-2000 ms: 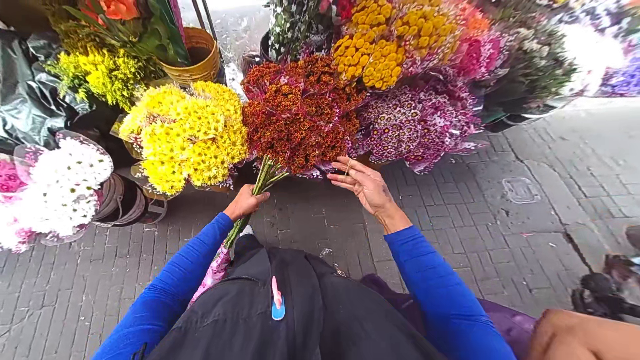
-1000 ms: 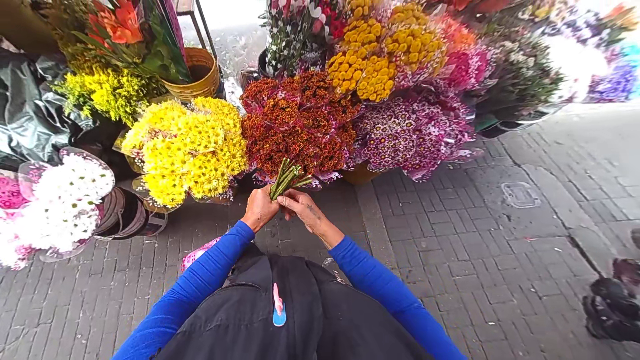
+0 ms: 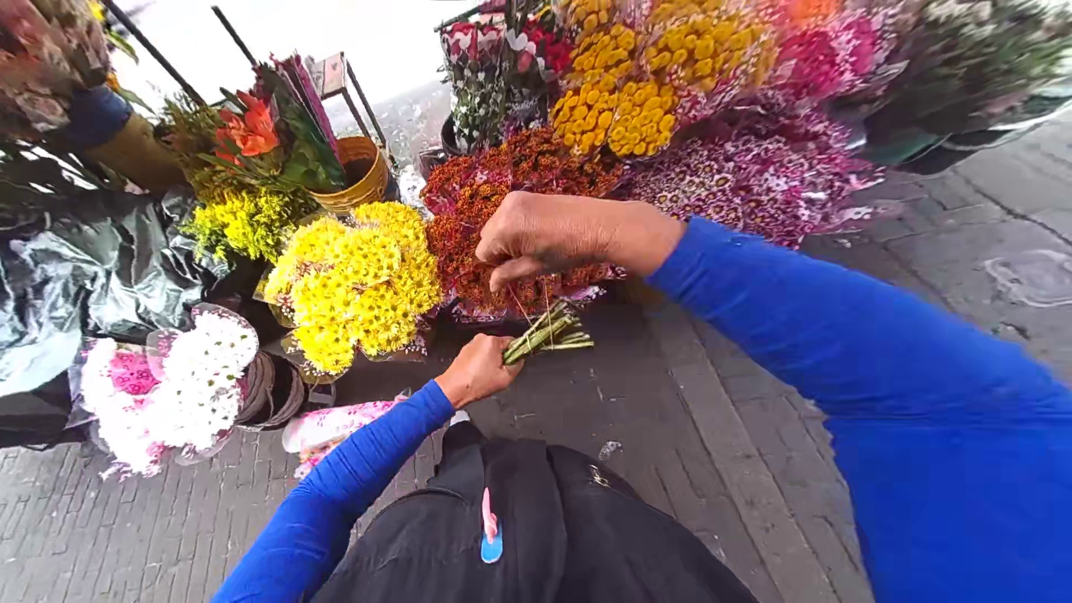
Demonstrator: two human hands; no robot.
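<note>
My left hand (image 3: 481, 369) is closed around a bundle of green flower stems (image 3: 548, 335), whose cut ends point right. Above it my right hand (image 3: 548, 239) is raised with its fingers curled, pinching a thin string or rubber band (image 3: 521, 303) that stretches down to the stems. Behind my right hand are rust-orange flowers (image 3: 469, 197); whether they belong to the held stems cannot be told. A bunch of yellow daisies (image 3: 356, 280) is left of them.
Purple-and-white daisies (image 3: 745, 180) and golden button flowers (image 3: 620, 113) stand behind at the right. A woven basket (image 3: 360, 180), white flowers (image 3: 201, 381), dark plastic sheeting (image 3: 100, 260) and a pink-patterned wrapped bundle (image 3: 335, 423) are at the left. Grey brick paving (image 3: 67, 511) lies below.
Both hands were together at the stems one second ago. My right hand has since lifted away from them, drawing the thin band up, while my left hand keeps its hold.
</note>
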